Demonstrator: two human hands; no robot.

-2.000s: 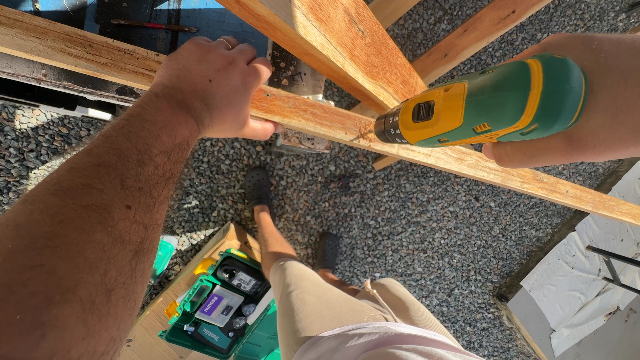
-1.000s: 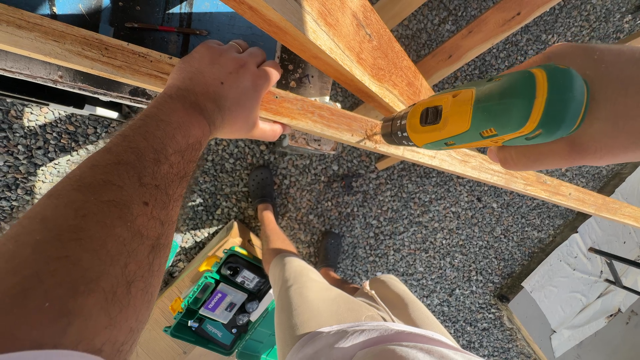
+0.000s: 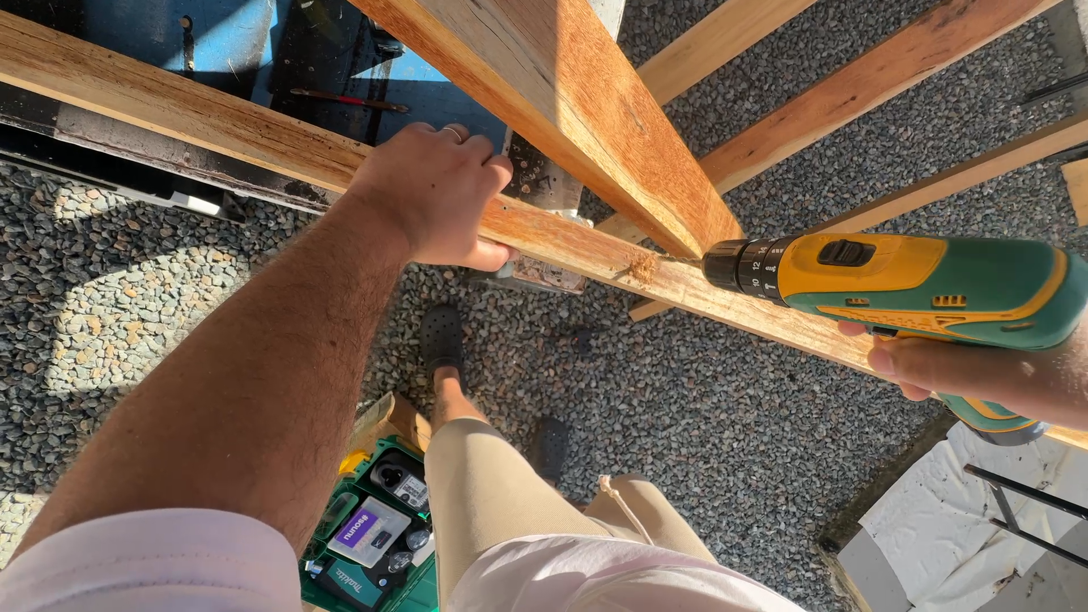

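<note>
My left hand (image 3: 433, 191) grips a long wooden batten (image 3: 561, 236) that runs from the upper left to the lower right, its thumb along the near edge. At the right, my right hand (image 3: 977, 370) holds a green and yellow cordless drill (image 3: 884, 280) by its handle. The drill points left, with its chuck over the batten beside the end of a thick wooden beam (image 3: 612, 119). A thin bit shows at the chuck; whether its tip touches wood cannot be told. Wood shavings (image 3: 643, 269) lie on the batten just left of the bit.
More wooden beams (image 3: 850, 85) slant away at the upper right. A blue surface (image 3: 425, 93) at the top bears a thin red and dark tool (image 3: 348, 100). An open green tool case (image 3: 416, 591) sits below on the gravel side, near my legs. White sheeting (image 3: 943, 501) lies lower right.
The drill has tilted and shifted, and its bit now shows beside a pile of shavings, where the chuck was close to the batten before. My left hand stays on the batten.
</note>
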